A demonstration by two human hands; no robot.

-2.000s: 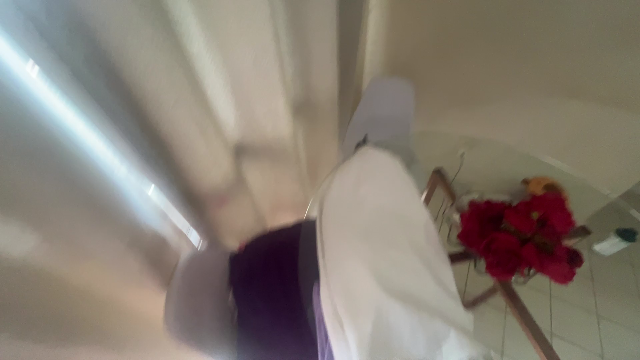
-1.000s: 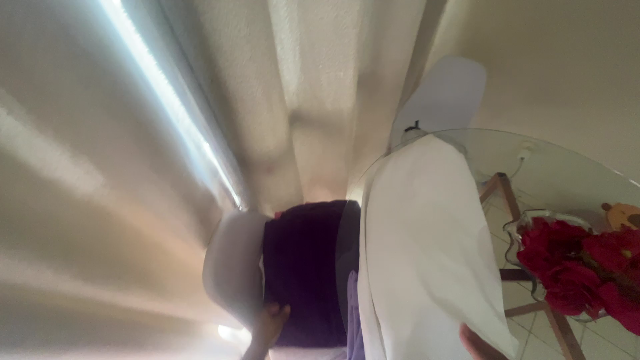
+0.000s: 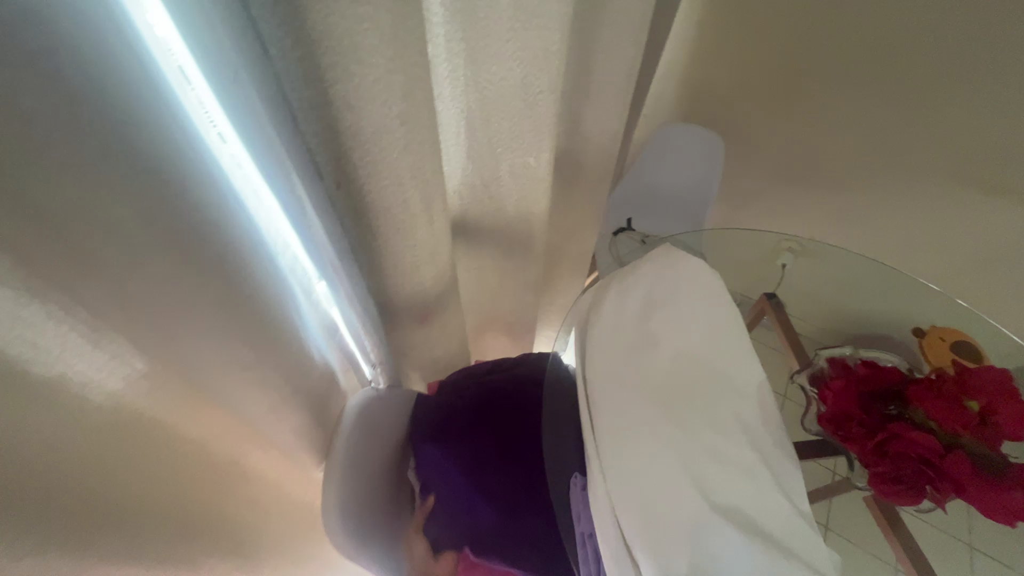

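Note:
At the lower edge, my left hand (image 3: 428, 540) touches a pile of dark purple cloth (image 3: 488, 456) that lies on a white chair (image 3: 368, 480); whether its fingers grip the cloth cannot be told. A bit of pink cloth (image 3: 484, 566) shows beside the hand. My right hand is out of view. To the right of the purple pile, a white cloth (image 3: 680, 416) lies on a round glass tabletop (image 3: 848, 248). A strip of lilac fabric (image 3: 586, 524) shows at the white cloth's left edge.
Red artificial-looking flowers (image 3: 920, 432) stand in a glass bowl (image 3: 812, 380) on the glass, beside an orange animal-shaped object (image 3: 948, 348). Wooden table legs (image 3: 780, 328) show below. Another white chair (image 3: 672, 176) stands beyond, and a curtain (image 3: 496, 160) hangs behind.
The right hand, at the white cloth's lower edge one second ago, has left the view. The left hand stays at the purple cloth. Neither hand showed two seconds ago.

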